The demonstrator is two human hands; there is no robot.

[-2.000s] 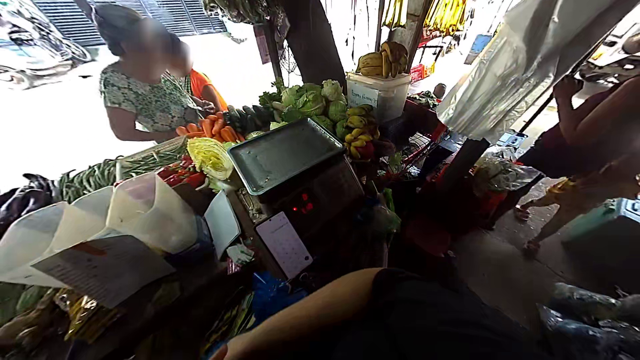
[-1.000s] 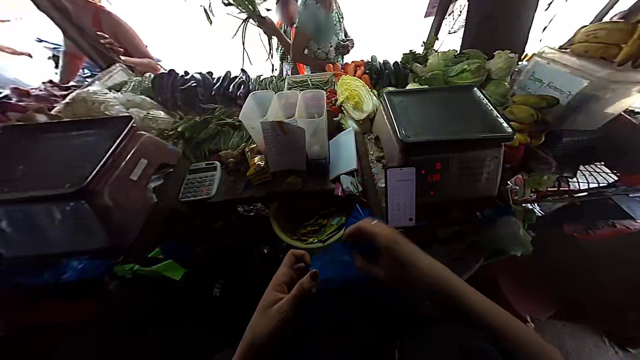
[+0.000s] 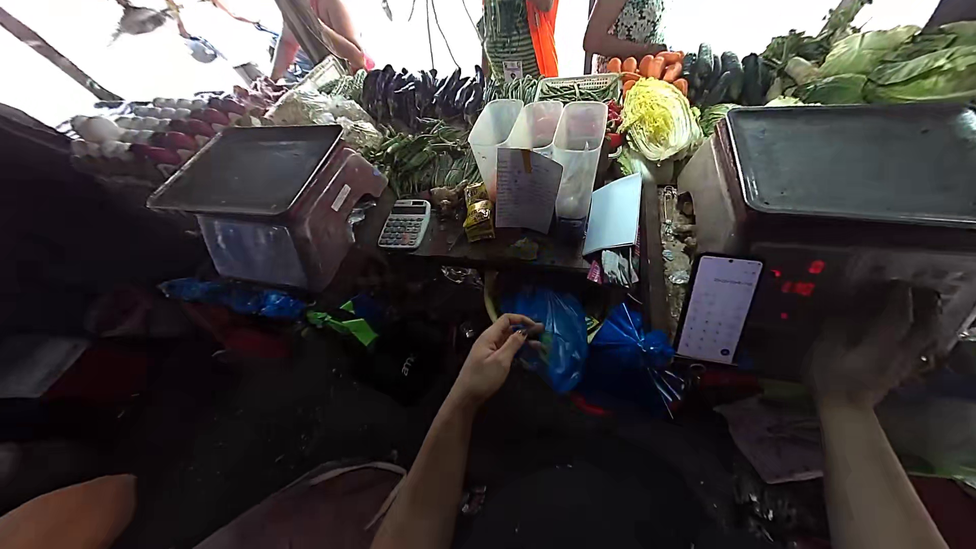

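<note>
My left hand [image 3: 496,354] is at the middle, its fingertips pinched on the edge of a blue plastic bag [image 3: 563,335] that hangs below the counter. My right hand [image 3: 869,351], dark and blurred, is in front of the right-hand weighing scale [image 3: 862,164], near its lit red display; whether it holds anything cannot be made out. A phone [image 3: 719,309] showing a keypad leans upright against that scale, left of the hand. More blue plastic [image 3: 629,347], bunched together, lies between the bag and the phone.
A second scale [image 3: 252,171], a calculator [image 3: 405,224] and clear plastic bins [image 3: 534,130] holding a written sheet stand on the counter. Behind lie eggplants [image 3: 427,95], carrots [image 3: 648,67], a cut cabbage [image 3: 657,120] and eggs [image 3: 145,133]. People stand beyond the produce.
My right hand has moved right, from beside the blue plastic to the front of the scale. A blue bag now hangs at my left hand. The view swung left after the earliest frame.
</note>
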